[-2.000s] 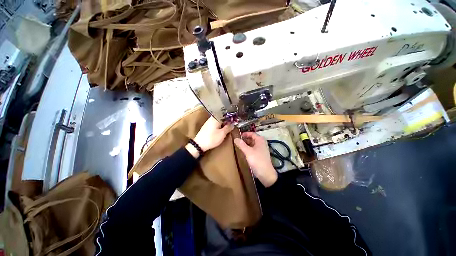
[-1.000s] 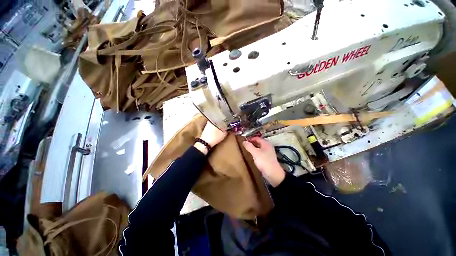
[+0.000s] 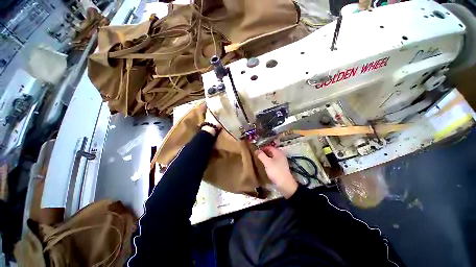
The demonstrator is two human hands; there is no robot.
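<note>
A brown bag panel [image 3: 230, 164] lies on the white machine table under the left end of the sewing machine [image 3: 334, 68]. My left hand [image 3: 210, 118] is mostly hidden behind the machine head at the panel's far side; only the wrist with a dark beaded bracelet and a bit of hand show, and its fingers cannot be seen. My right hand [image 3: 275, 165] pinches the panel's right edge just in front of the presser foot area [image 3: 251, 136]. An orange-tan strip [image 3: 334, 130] runs across the machine bed to the needle area.
Scissors with dark loop handles [image 3: 304, 170] lie right of my right hand, beside a black bottle with a yellow band [image 3: 330, 155]. A brown heap with tangled straps [image 3: 172, 57] lies behind the machine. More brown pieces [image 3: 83, 234] hang at the lower left, beside a grey metal surface [image 3: 127, 156].
My left hand has moved forward and behind the machine head. The panel has shifted away from my body toward the machine, baring the table's front edge. My right hand stays near the presser foot.
</note>
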